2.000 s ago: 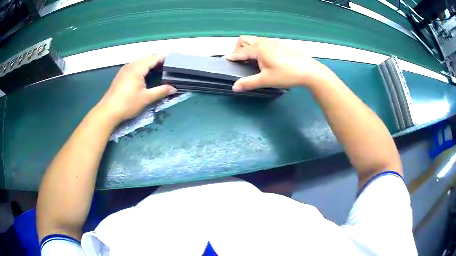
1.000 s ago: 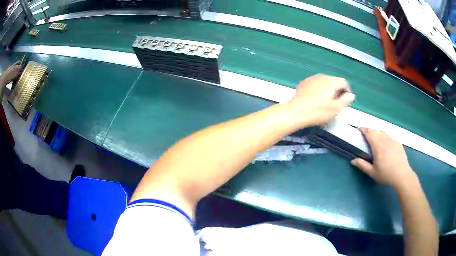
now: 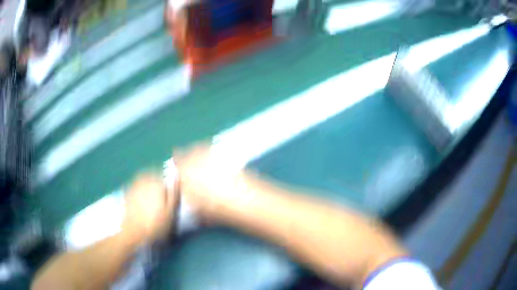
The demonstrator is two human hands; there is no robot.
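Note:
The frame is strongly blurred. My left hand [image 3: 148, 205] and my right hand [image 3: 207, 178] are close together at the lower left, over the bench's far edge. Between them is a narrow strip part [image 3: 172, 184], pale with a darker side, tilted steeply in the picture. Both hands appear closed on it. Fingers and contact details cannot be made out, and most of the part is hidden by the hands. A grey stack of cover strips [image 3: 420, 105] lies across the green bench at the right.
A red-orange stand base [image 3: 229, 55] is on the green conveyor beyond my hands. A white rail [image 3: 312, 116] runs between bench and conveyor. A blurred person's pale clothing [image 3: 48, 56] shows at the upper left. The bench's dark front edge [image 3: 442, 175] is at the right.
The view has swung right, bringing the stack of cover strips back into view. My hands have come together around the part. The stack with ringed contacts and the blue stool are out of view.

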